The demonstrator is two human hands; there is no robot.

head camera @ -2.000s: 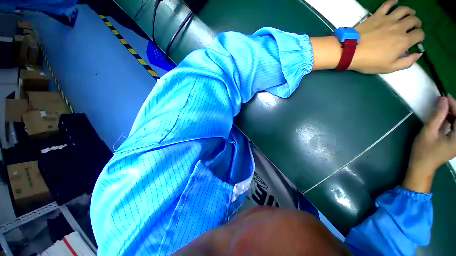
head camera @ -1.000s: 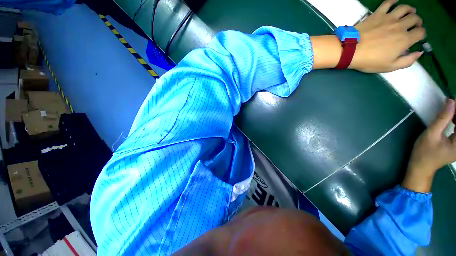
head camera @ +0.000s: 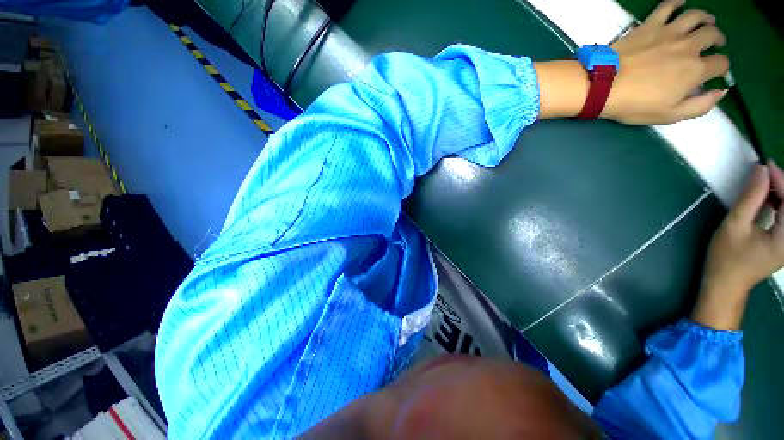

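Note:
My left hand (head camera: 666, 73), with a dark red band and blue block on the wrist, lies over the white edging (head camera: 709, 146) with its fingers spread onto the dark green belt surface. What lies under its fingertips is too dark to tell. My right hand (head camera: 744, 245) is at the right rim, partly cut off. Its thumb and finger pinch one end of a thin dark tool (head camera: 746, 120), perhaps tweezers. The tool's pale tip is close to my left fingertips.
The shiny dark green mat (head camera: 550, 232) has a thin pale seam. Dark cords (head camera: 303, 53) hang over the bench edge. Cartons (head camera: 52, 314) and black boxes (head camera: 129, 266) stand at the left, beside a blue floor with yellow-black tape (head camera: 222, 79). Part of another person's blue sleeve shows top left.
The thin dark tool in my right hand has shifted slightly, its tip dipping away and coming back near my left fingers. My right fingers have moved slightly. My left hand is almost unmoved.

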